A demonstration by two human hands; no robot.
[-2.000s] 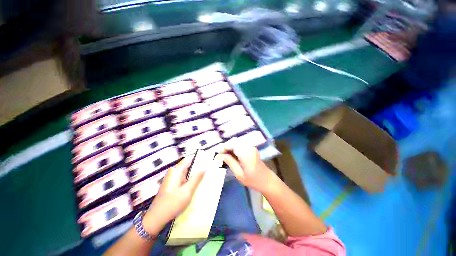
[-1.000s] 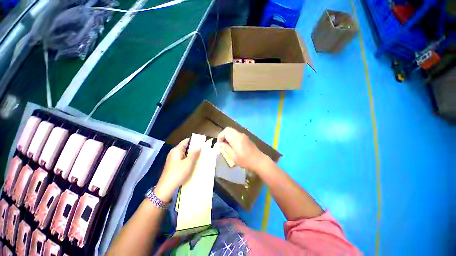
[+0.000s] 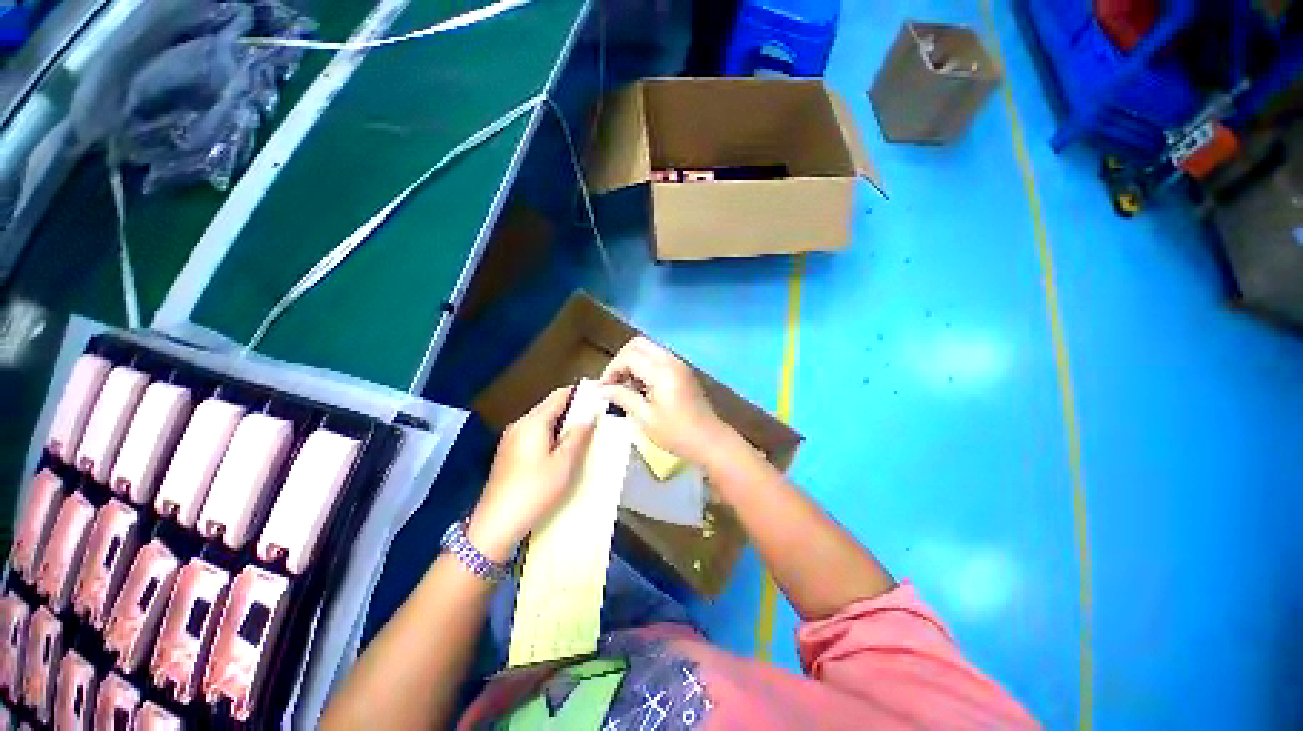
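My left hand (image 3: 532, 464), with a watch on the wrist, holds a long pale yellow release liner (image 3: 569, 571) that hangs down toward my lap. My right hand (image 3: 660, 400) has its fingertips at the liner's top end, beside a small black adhesive pad (image 3: 616, 410). The fingers partly hide the pad. Pink casings (image 3: 307, 496) sit in rows in a black blister tray (image 3: 375, 464) at the lower left. The row nearest the tray's far edge is plain; casings in the rows below show dark squares.
A waste carton (image 3: 693, 550) stands open below my hands, with yellow scraps inside. A larger carton (image 3: 753, 219) with pink casings stands on the blue floor. Crumpled plastic wrap (image 3: 200, 93) and a strapping band (image 3: 393, 204) lie on the green bench (image 3: 379, 129).
The view has swung right from the tray to the floor cartons. Since the last earlier frame, my right hand has moved slightly left and up, closer over the liner's top end.
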